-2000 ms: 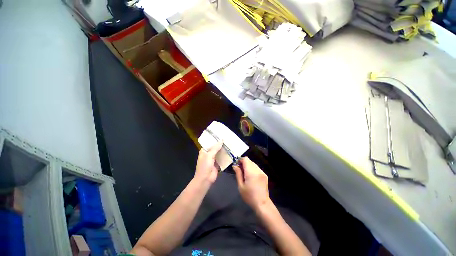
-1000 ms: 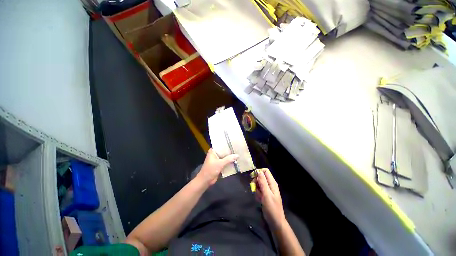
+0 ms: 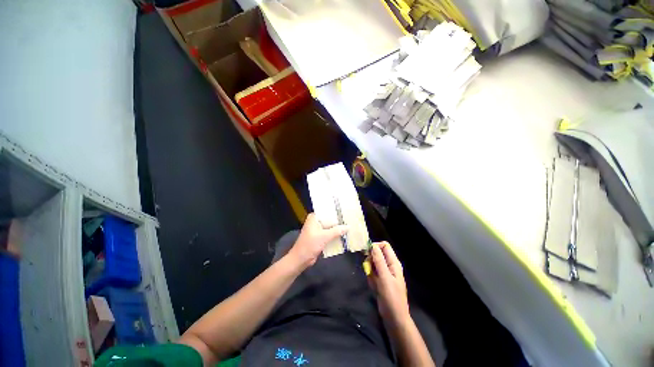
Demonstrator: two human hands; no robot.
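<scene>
A pale beige zipper panel is held over my lap, its zipper running lengthwise down the middle. My left hand grips its lower left part, thumb on top near the zipper. My right hand holds small yellow-handled thread snips at the panel's lower right corner. The blades are too small and blurred to tell if they are open. On the table, a fanned pile of panels lies ahead, and a small flat stack of panels lies at the right.
The white table has a yellow-taped edge. A grey curved strip and folded grey pieces with yellow edges lie on it. A tape roll hangs below the edge. Open cartons stand ahead left. Blue bins sit in shelving at lower left.
Since the earliest frame, the panel has turned more upright and my right hand has moved to its lower right corner. Since one second ago, the hands have barely moved; the view has shifted slightly.
</scene>
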